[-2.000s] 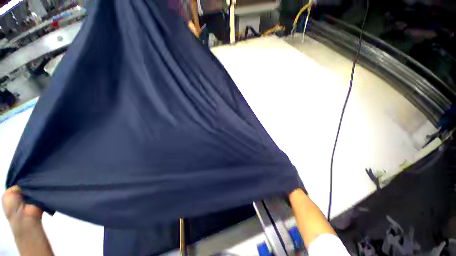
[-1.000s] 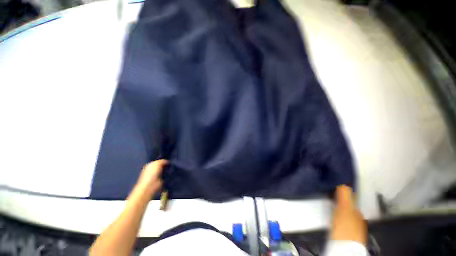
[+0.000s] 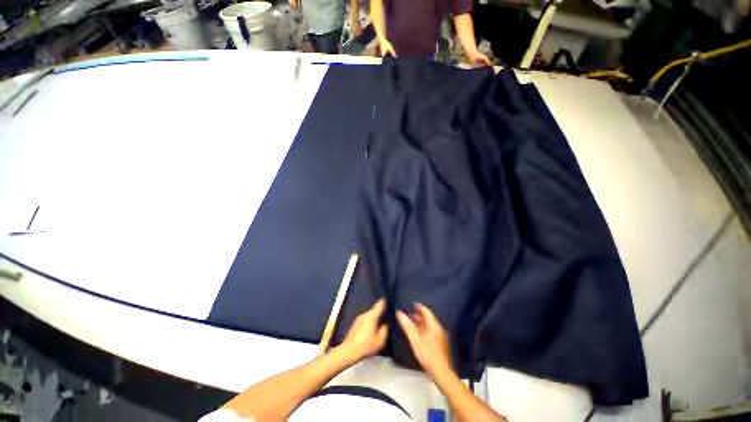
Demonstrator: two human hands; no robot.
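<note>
A dark navy fabric ply [image 3: 445,222] lies rumpled over the right part of a flat navy fabric lay [image 3: 284,206]. My left hand [image 3: 368,331] pinches the ply's left edge near the front of the table. My right hand [image 3: 425,336] is beside it, on the ply; its grip is not clear. A narrow pale yellowish strip [image 3: 339,303] lies on the flat cloth just left of my left hand. The guide rail [image 3: 479,394] shows only as a short piece below the cloth, with a blue block [image 3: 436,414] beside it.
A person in a dark top [image 3: 418,29] stands at the far edge, both hands at the ply's far end. Another person is behind. White table surface [image 3: 140,165] lies left of the cloth, with a small dark piece [image 3: 31,221] on it. Metal bars [image 3: 708,140] are at right.
The ply, first raised and then spread wide, now lies rumpled further right. My right hand has moved left, close to my left hand. The pale strip and flat lay are uncovered.
</note>
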